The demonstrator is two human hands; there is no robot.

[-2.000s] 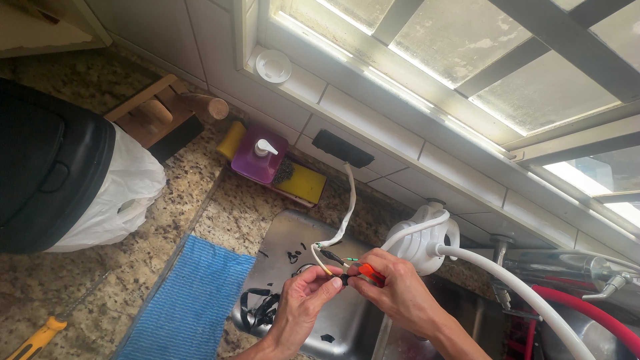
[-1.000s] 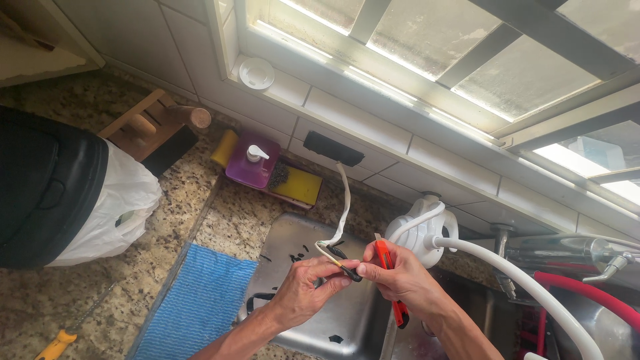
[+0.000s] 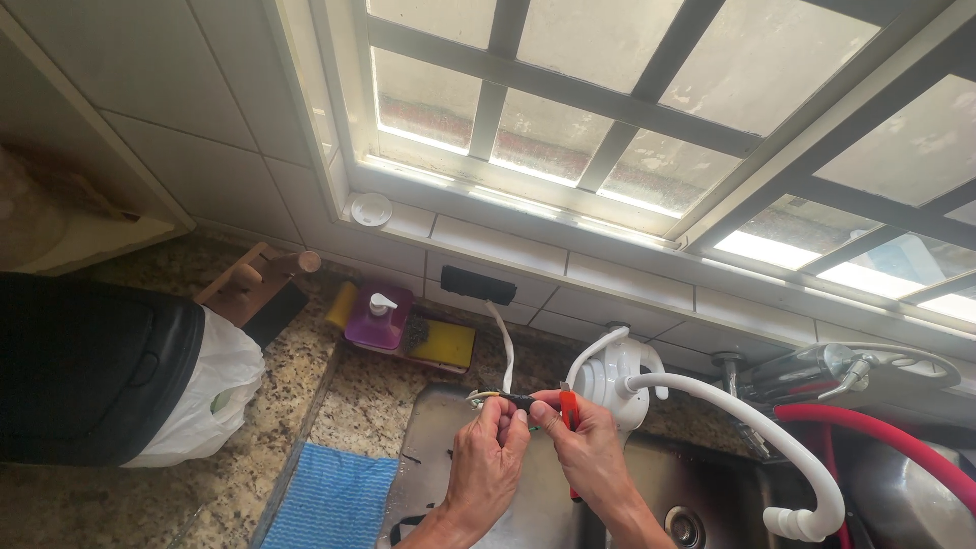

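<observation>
Over the steel sink (image 3: 427,442), my left hand (image 3: 492,465) pinches the taped end of an electrical cable, with black tape (image 3: 518,399) around a wire. My right hand (image 3: 591,450) touches the other end of that black piece with thumb and finger and keeps an orange utility knife (image 3: 569,412) in its grip, its blade end pointing up. The white cable (image 3: 505,347) comes down from the wall below a black-taped patch (image 3: 478,285). Thin bare-ended or coloured wires show just left of my fingertips; their exact ends are too small to tell.
A white water filter or tap unit (image 3: 618,374) with a curved spout stands right of my hands, beside a red hose (image 3: 884,435). A purple soap dispenser (image 3: 377,316) and yellow sponge (image 3: 442,343) sit behind the sink. A blue cloth (image 3: 332,496) lies left.
The view has tilted up towards the window. The orange knife, earlier angled across my right hand, now stands more upright, and my hands have come close together at the black-taped wire.
</observation>
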